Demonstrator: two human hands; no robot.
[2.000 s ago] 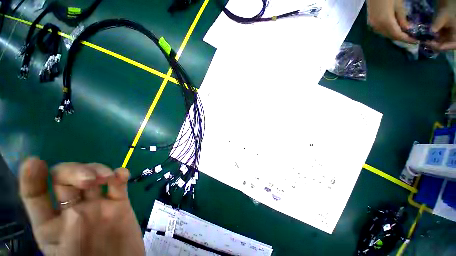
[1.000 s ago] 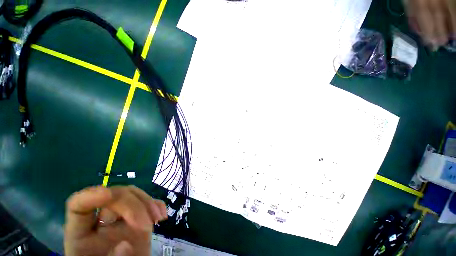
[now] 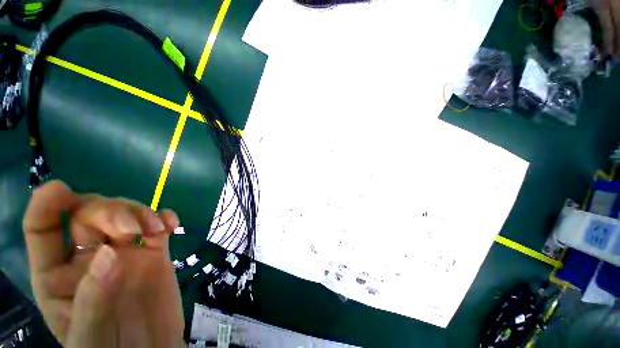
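Observation:
My left hand (image 3: pixel 109 272) is at the lower left, raised in front of the table, with a ring on one finger. Its fingers are curled and partly apart, and nothing shows in them. My right hand is not in view. A black wire harness (image 3: pixel 129 24) with a green-yellow label (image 3: pixel 174 53) arches from the upper left down to the drawing's edge. Its thin wires fan over the paper and end in connectors with white labels (image 3: pixel 231 272), right of my hand. My hand covers part of this area. A large white harness drawing (image 3: pixel 381 197) lies at the centre, mostly washed out by glare.
Small parts bags (image 3: pixel 489 78) and a rubber band (image 3: pixel 457 98) lie at the upper right. Part of another person's hand (image 3: pixel 609 24) shows at the right edge. A power strip (image 3: pixel 591 231) and a coiled wire bundle (image 3: pixel 513 316) are at the right. A ruled sheet (image 3: pixel 265 333) lies at the bottom.
My left hand moved right and lower, then back left and up, its fingers still curled. The view shifted. The other person's hands moved off towards the right edge, and more bags show on the table.

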